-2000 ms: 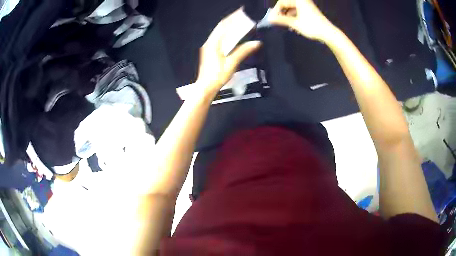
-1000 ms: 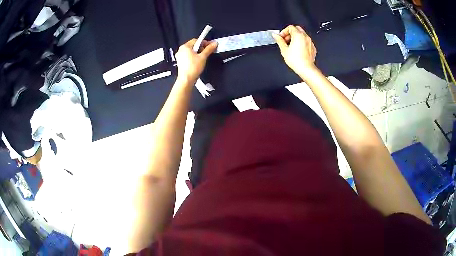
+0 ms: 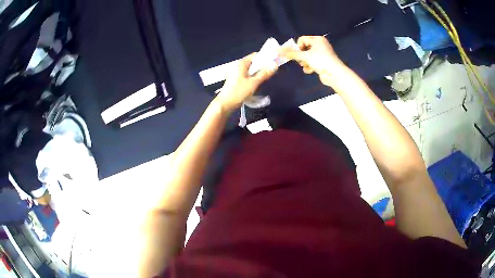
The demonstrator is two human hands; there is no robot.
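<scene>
My left hand (image 3: 242, 81) is shut on a bundle of white interfacing strips (image 3: 265, 54), with loose ends hanging below it. My right hand (image 3: 316, 54) is beside it, its fingertips pinching a pale piece at the bundle's right side. A white strip (image 3: 220, 73) lies on the dark panel (image 3: 217, 27), partly hidden by my left hand. Another wide white strip (image 3: 129, 103) lies on a dark panel at the left, with a thin pale line (image 3: 142, 117) just below it.
Dark cloth with pale edges is heaped at the far left (image 3: 32, 70), above a light heap (image 3: 68, 157). Yellow cords (image 3: 453, 38) run at the upper right. A blue crate (image 3: 461, 182) stands on the scrap-littered floor at the right.
The strip held stretched between my hands now lies on the dark cloth. My hands have come together at the bundle. The left-hand panel and its strip appear further left and lower.
</scene>
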